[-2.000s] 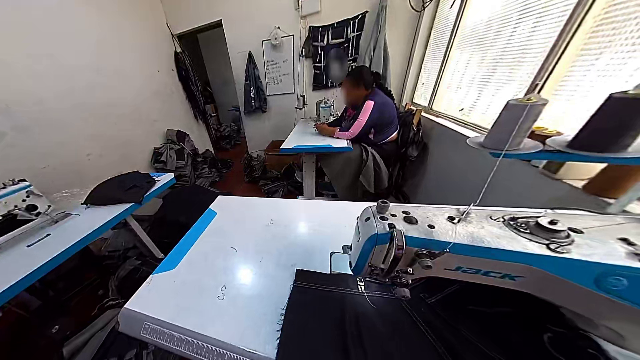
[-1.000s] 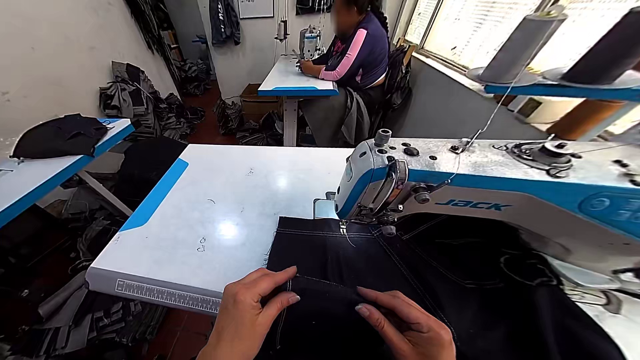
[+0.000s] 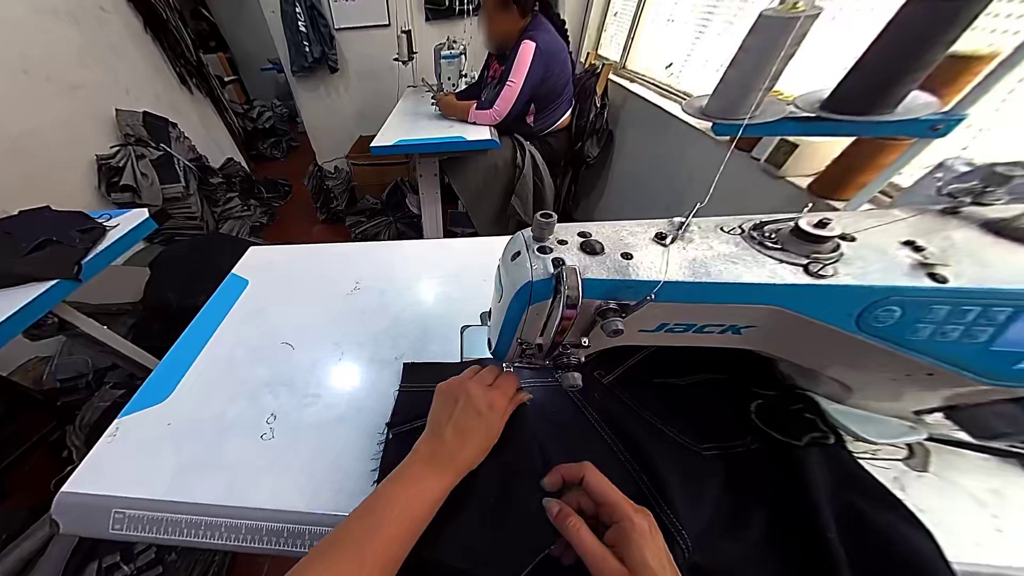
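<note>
Dark denim fabric with pale stitching lies on the white sewing table, partly under the head of a Jack industrial sewing machine. My left hand rests on the cloth just below the needle area, fingertips close to the presser foot, which is mostly hidden. Lower down, my right hand is over the cloth with thumb and forefinger slightly apart; whether it pinches any fabric cannot be told. Toward the right, a pocket shape and more seams show on the bunched garment.
Thread cones stand on a blue-edged rack at upper right. Another person sits at a second sewing table. Bundles of grey cloth lie on the floor. A side table with dark fabric is at left.
Neither hand shows in the oldest frame; both lie on the cloth one second ago. Since then my left hand has moved forward to the needle area. The view has tilted down from the oldest frame.
</note>
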